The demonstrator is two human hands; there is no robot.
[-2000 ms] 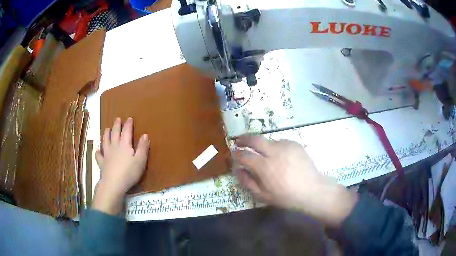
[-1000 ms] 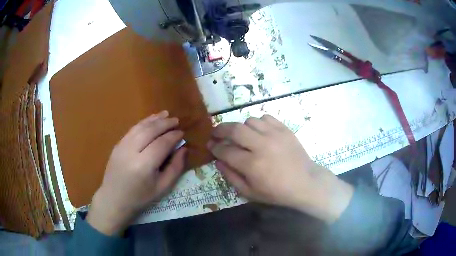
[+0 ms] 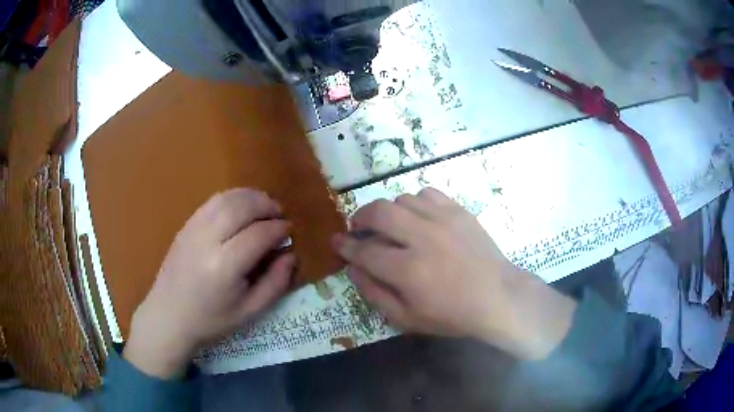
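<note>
A tan-brown leather panel [image 3: 185, 153] lies on the white machine table, left of and partly under the sewing machine head [image 3: 265, 36]. My left hand [image 3: 229, 261] rests on the panel's lower part with fingers curled, covering most of the small white label [image 3: 286, 241]. My right hand [image 3: 426, 261] pinches the panel's right edge near its lower right corner between thumb and fingers. Something small and dark shows at my right fingertips; I cannot tell what it is. The needle area is partly hidden by the machine head.
Snips with red handles [image 3: 591, 100] and a long red strip lie on the right of the machine bed. Stacked brown panels [image 3: 40, 273] stand at the left. White-backed pieces [image 3: 676, 298] hang low at the right. A printed ruler [image 3: 563, 233] runs along the front edge.
Since the first frame, my left hand has moved right over the label and my right hand has closed on the panel's edge. The view has shifted; both hands barely differ from one second ago.
</note>
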